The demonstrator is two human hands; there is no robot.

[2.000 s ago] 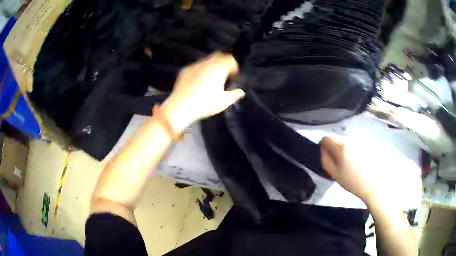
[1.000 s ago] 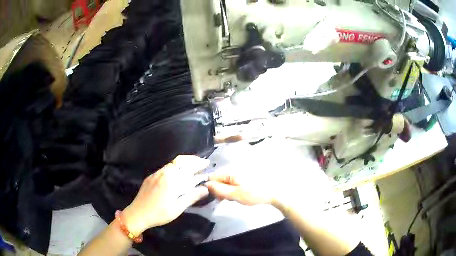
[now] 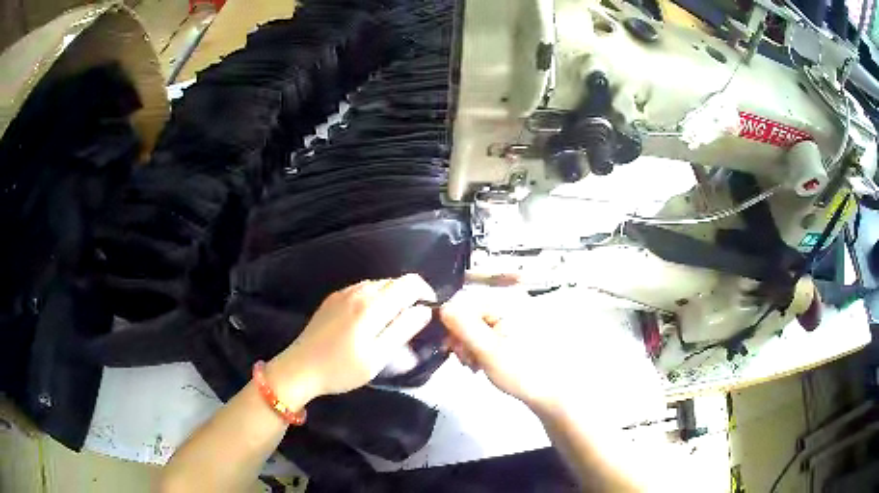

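Note:
My left hand, with an orange bead bracelet, and my right hand meet below the machine head. Both pinch the edge of a black panel between their fingertips; its gripped edge is mostly hidden by the fingers. The row of sewn panels lies in overlapping folds behind and left of my hands, with a shiny rounded panel in front. The needle area of the cream sewing machine is just beyond my hands. More black pieces hang below my left wrist.
An open carton stands at the upper left with loose black panels beside and below it. Black strips lie across the machine's bed. The white table shows under the work. A thin pale cable curves across the machine front.
The view has shifted left, so the machine and the row show further right. Both hands have stayed together at the panel edge; two seconds ago they were apart over the strips.

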